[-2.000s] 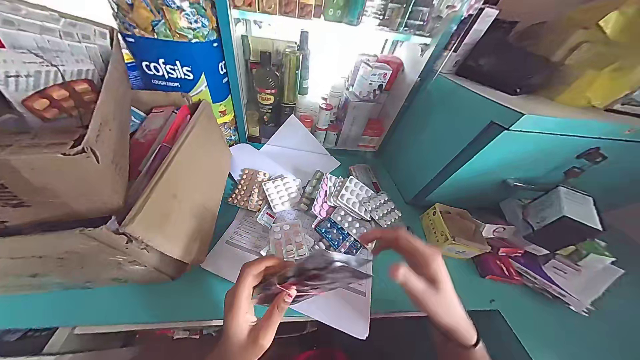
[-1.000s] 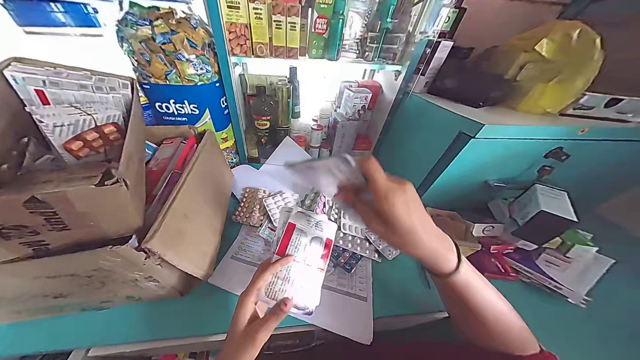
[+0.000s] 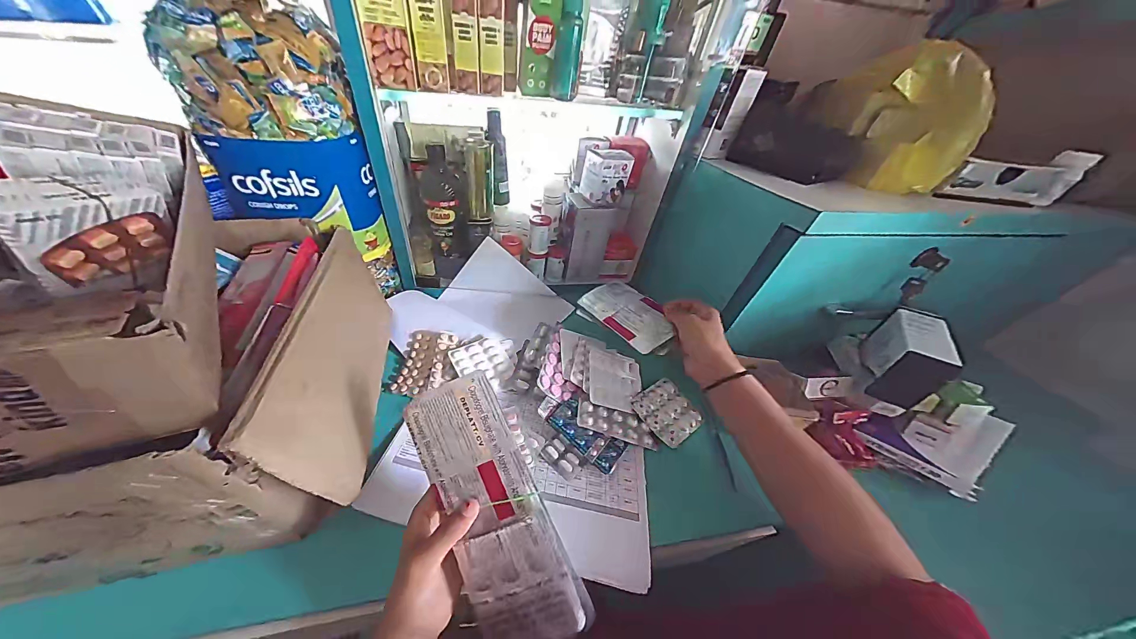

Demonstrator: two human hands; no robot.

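Note:
My left hand [image 3: 430, 564] grips a bundle of silver blister strips [image 3: 501, 515] with a red block and a thin green band, above the lower edge of printed papers [image 3: 612, 541]. At the back of the counter, the fingers of my right hand [image 3: 701, 342] are at the right edge of a white blister strip with a red stripe [image 3: 627, 317]; whether they still pinch it I cannot tell. Between the hands several blister packs lie heaped on the papers: brown [image 3: 424, 359], white [image 3: 482, 358], pink [image 3: 555, 368], blue [image 3: 587, 435] and silver ones [image 3: 667, 413].
Cardboard boxes [image 3: 306, 382] holding packs stand at the left, before a blue cough-drop container [image 3: 284, 173]. A glass-fronted cabinet [image 3: 541, 108] with bottles is behind. On the right are a teal cabinet [image 3: 763, 240], cartons [image 3: 914, 355] and a yellow plastic bag [image 3: 914, 115].
My right hand has moved to the back of the counter, where a white strip with a red stripe now lies. My left hand still holds strips, now tilted differently.

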